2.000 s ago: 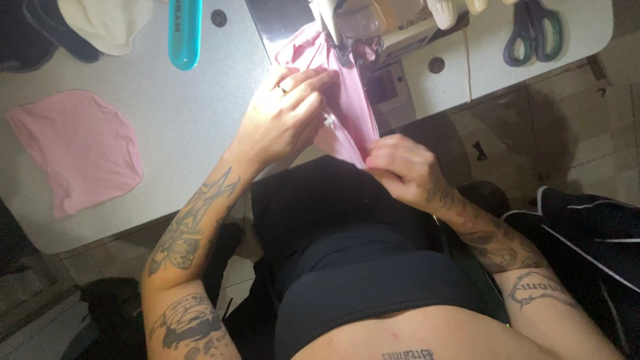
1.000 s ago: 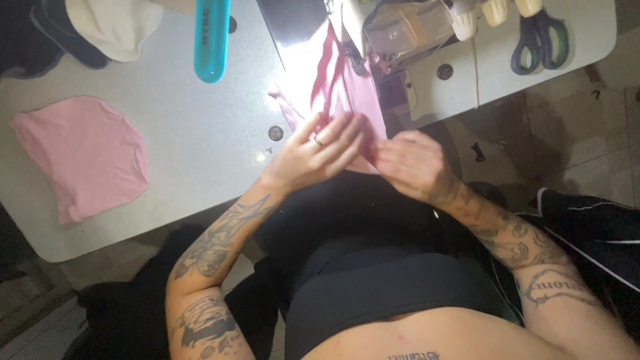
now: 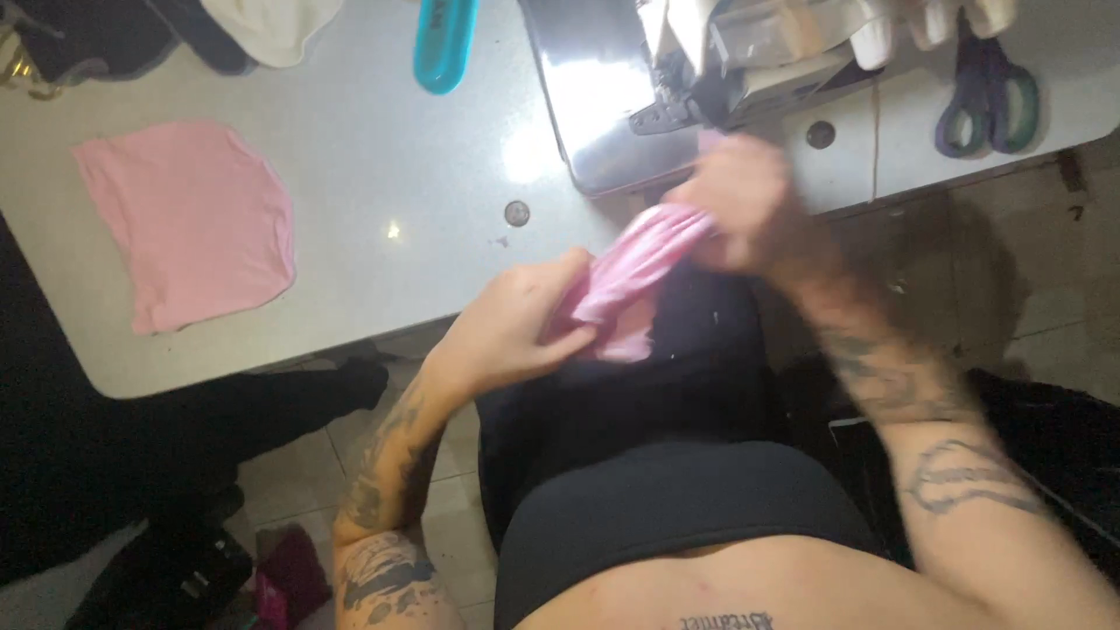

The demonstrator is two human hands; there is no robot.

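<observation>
A bunched piece of pink fabric [image 3: 643, 254] is stretched between my two hands over my lap, just off the table's front edge. My left hand [image 3: 521, 319] grips its lower left part, with a loose fold hanging below. Blurred by motion, my right hand [image 3: 739, 206] closes on the upper right end, just below the presser foot [image 3: 665, 118] of a sewing machine [image 3: 779, 52]. Another pink fabric piece [image 3: 197, 227] lies flat on the left of the table.
A grey-white table [image 3: 367, 175] carries a turquoise tool or holder [image 3: 444, 44], dark-handled scissors [image 3: 987, 105] at the right, and white fabric [image 3: 276, 26] beside dark fabric [image 3: 96, 39] at the upper left. Cone-shaped white parts [image 3: 871, 39] stand near the machine.
The pink fabric, earlier lying at the machine's presser foot, is now off the machine bed and held up nearer my body. My right hand has moved up toward the machine's front edge.
</observation>
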